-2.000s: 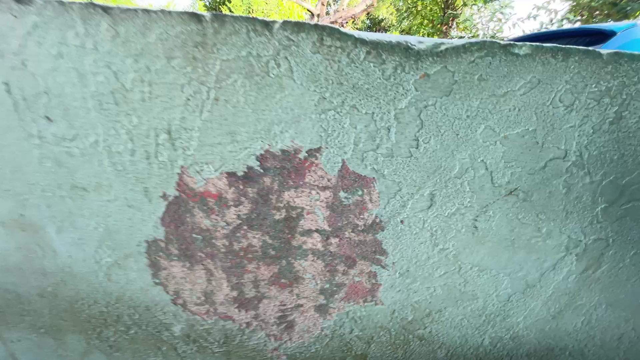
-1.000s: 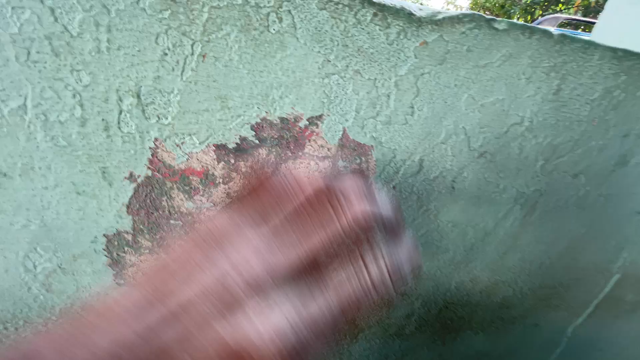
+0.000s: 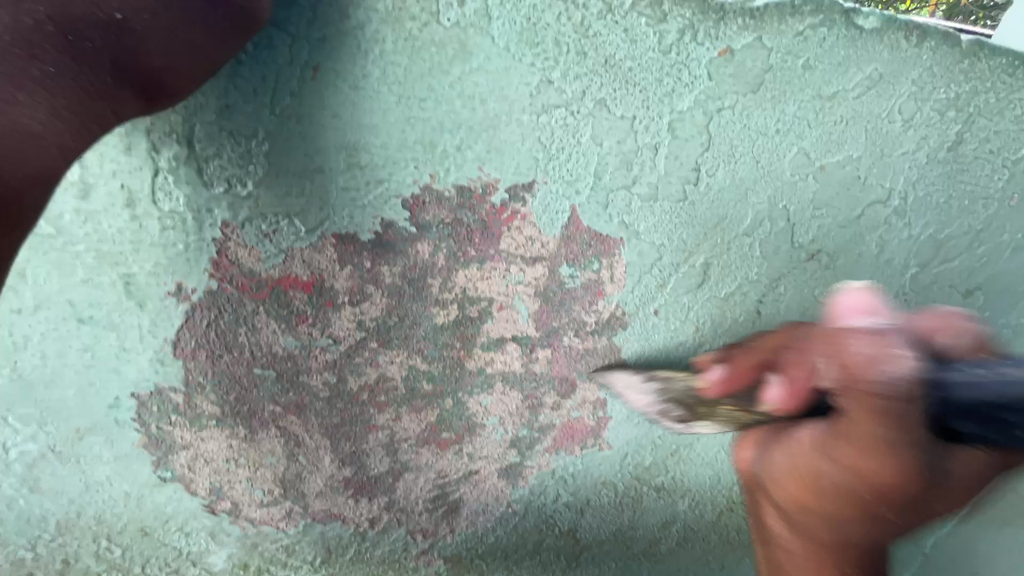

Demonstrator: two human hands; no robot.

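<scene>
My right hand (image 3: pixel 840 424) is closed around the dark handle of a scraper (image 3: pixel 680 400), probably a putty knife, at the right. Its worn metal blade points left, with its tip at the right edge of a bare, rough patch (image 3: pixel 400 360) in the wall's paint. Whether the tip presses on the surface cannot be told. Pinkish plaster, grey-green remnants and red traces show in the patch. A dark, blurred limb (image 3: pixel 104 88), seemingly my left arm, crosses the upper left corner; no left hand can be made out.
Green painted wall (image 3: pixel 736 184) with raised, flaking texture surrounds the patch. Its uneven top edge (image 3: pixel 904 16) runs along the upper right, with foliage (image 3: pixel 960 10) behind it. A pale upright surface (image 3: pixel 1012 28) stands at the far upper right corner.
The blurred hand that covered part of the patch from the lower left is gone from there. My right hand with the scraper has come in at the right, and a limb at the upper left.
</scene>
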